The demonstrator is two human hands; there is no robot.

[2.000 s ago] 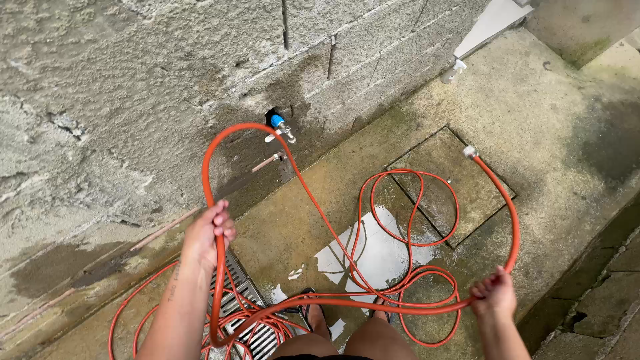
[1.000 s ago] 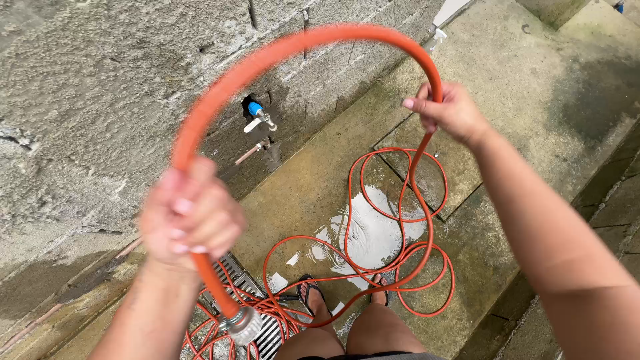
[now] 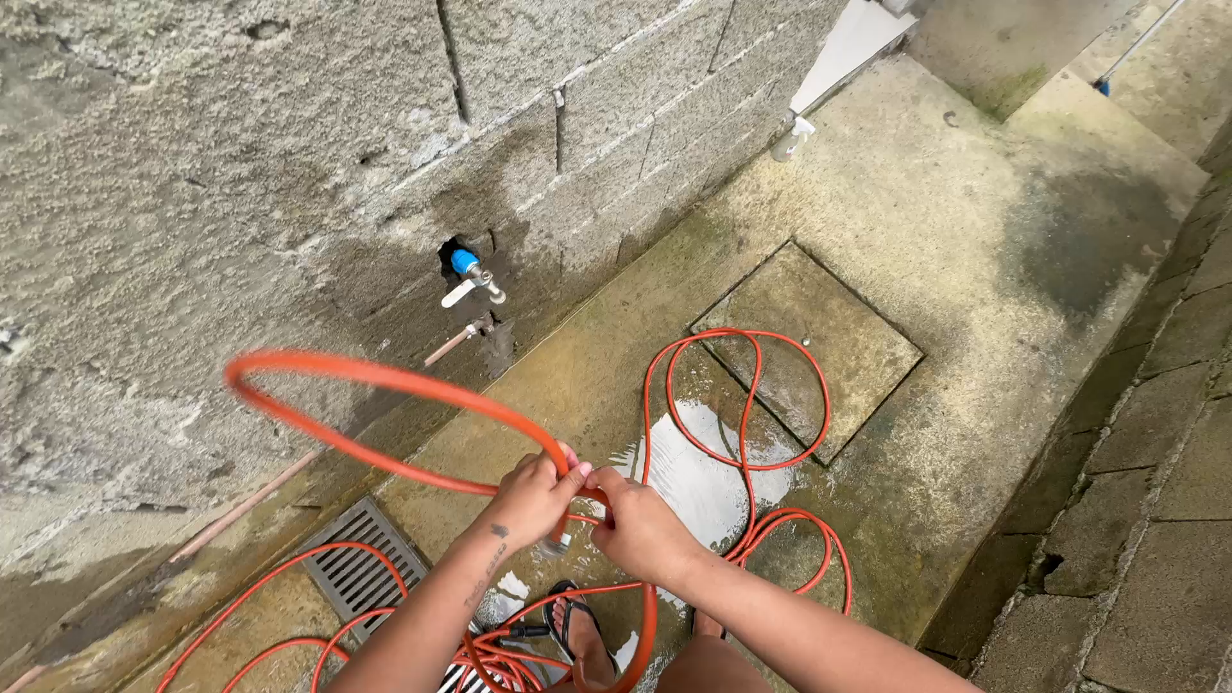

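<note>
Both my hands meet near the lower middle, gripping an orange hose (image 3: pixel 385 375) whose loop stretches out to the left over the wall's foot. My left hand (image 3: pixel 541 489) closes around the hose close to its metal end fitting (image 3: pixel 553 546), which shows just under that hand. Touching it on the right, my right hand (image 3: pixel 630 520) holds another stretch, which hangs down toward my feet. A thinner orange hose (image 3: pixel 826 404) lies in loops on the wet floor and in a tangle beside my sandal.
A wall tap (image 3: pixel 476 279) with a blue fitting and white lever juts from the block wall; a capped pipe (image 3: pixel 452 345) sits below it. A floor grate (image 3: pixel 361 549) lies left, a square concrete cover (image 3: pixel 818 337) right, a spray bottle (image 3: pixel 792 140) farther back. A low block wall (image 3: pixel 1136 481) runs along the right.
My hands were apart, holding the hose in a high arch; now they are together lower down, and the hose forms a loop toward the left.
</note>
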